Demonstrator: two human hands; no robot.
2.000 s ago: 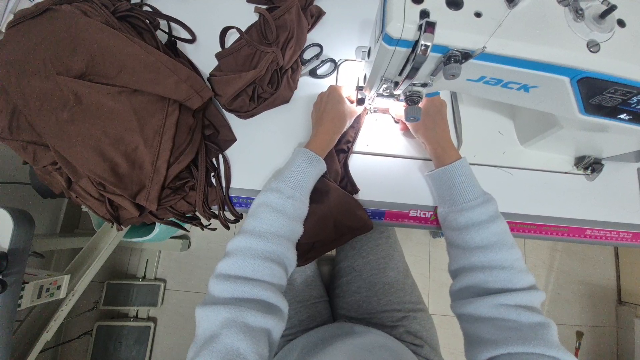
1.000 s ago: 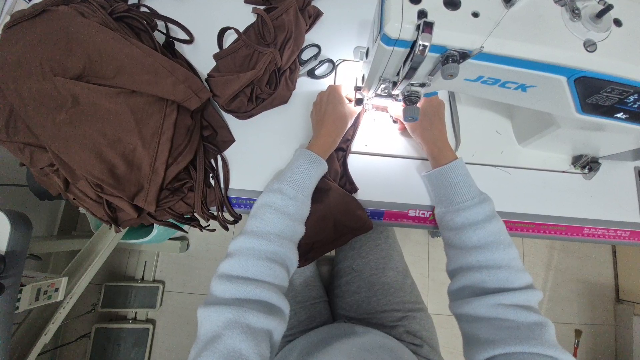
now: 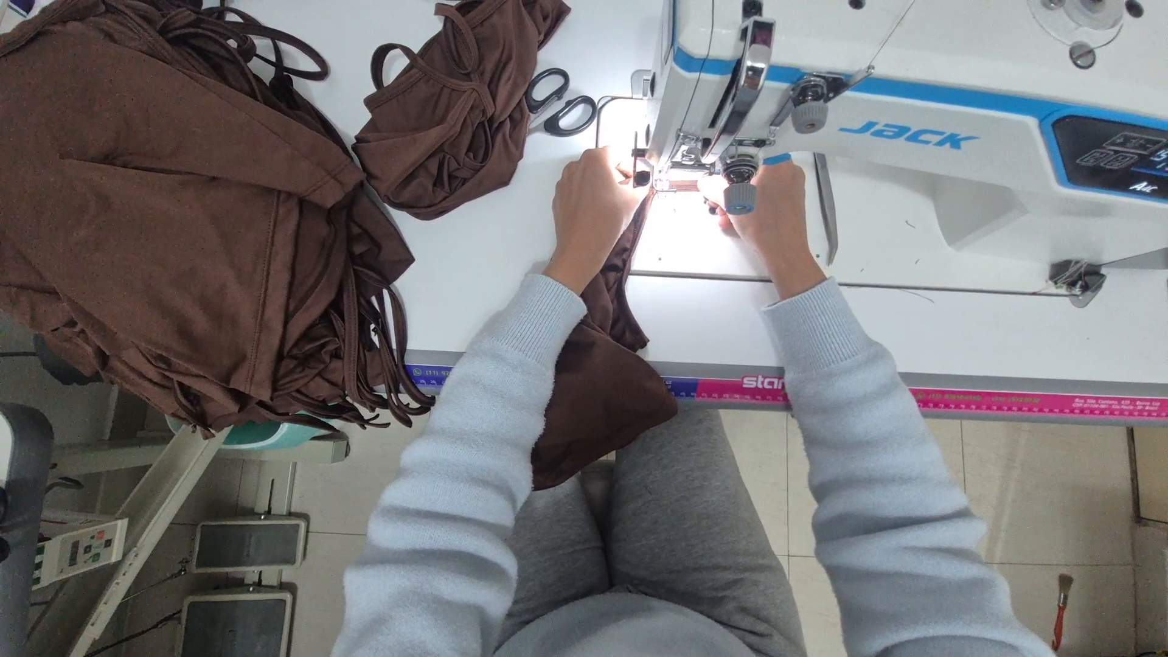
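Observation:
Under the needle area of a white and blue Jack sewing machine point(image 3: 876, 119), my two hands work at either side of the lit presser foot. My left hand point(image 3: 591, 205) holds the edge of a brown fabric garment point(image 3: 602, 392), which runs beneath my wrist and hangs over the table edge onto my lap. My right hand point(image 3: 776, 214) is just right of the foot, its fingertips close together in the glare and partly behind the machine's knob. Whether those fingertips grip the fabric cannot be told.
A large heap of brown garments point(image 3: 173, 210) with straps covers the table's left side. Beside it lie a smaller brown bundle point(image 3: 447, 119) and black-handled scissors point(image 3: 570, 116). A printed measuring tape point(image 3: 876, 395) runs along the front edge. Pedals point(image 3: 239, 625) and a brush point(image 3: 1061, 607) are below.

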